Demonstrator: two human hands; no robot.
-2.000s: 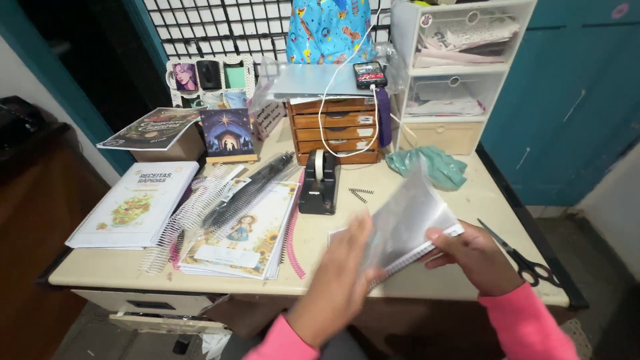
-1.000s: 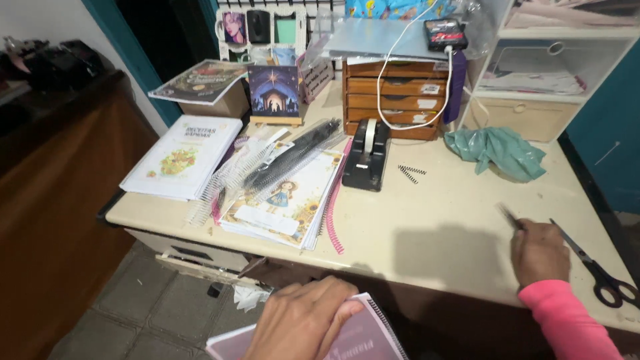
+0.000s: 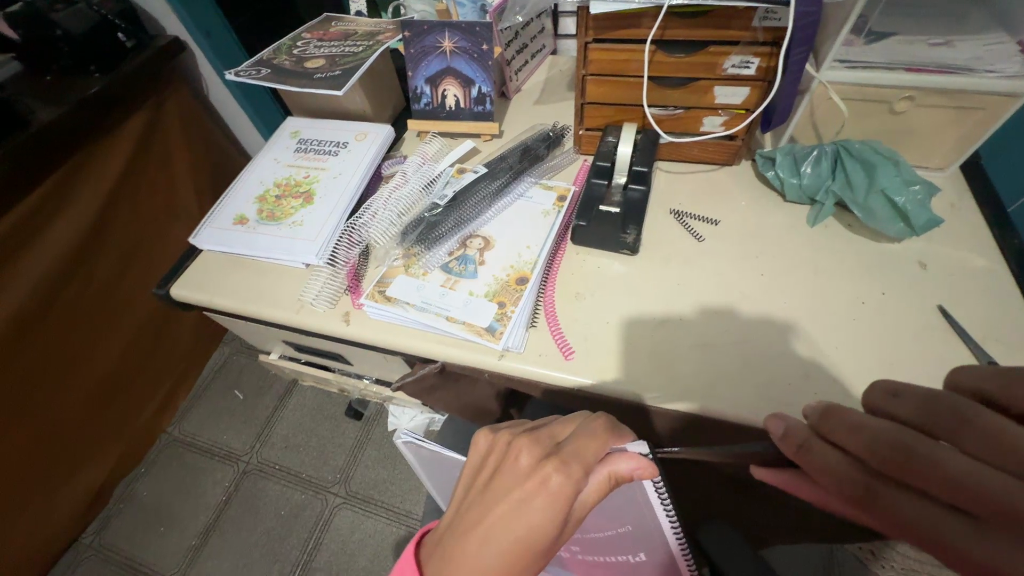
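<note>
My left hand [image 3: 536, 488] grips the top corner of a spiral-bound planner [image 3: 612, 528] with a pink cover, held below the desk's front edge. A black spiral binding coil [image 3: 672, 516] runs along the planner's right side. From the right, my right hand [image 3: 904, 464] holds a slim dark tool with a thin metal tip [image 3: 704, 454]; its kind cannot be told. The tip meets the coil's end beside my left thumb. Behind my right hand, a scissor blade [image 3: 964, 332] lies on the desk, the rest hidden.
On the desk [image 3: 768, 280] are a tape dispenser [image 3: 616, 192], loose coil pieces [image 3: 694, 222], a green plastic bag [image 3: 856, 184], a pink coil [image 3: 560, 280], bagged coils [image 3: 480, 200], printed sheets [image 3: 512, 240], a recipe book [image 3: 300, 188] and wooden drawers [image 3: 672, 88].
My right hand has come from the desk beside the scissors to the planner's coil, with the slim tool in it. Earlier, both hands held the planner above the desk's front edge.
</note>
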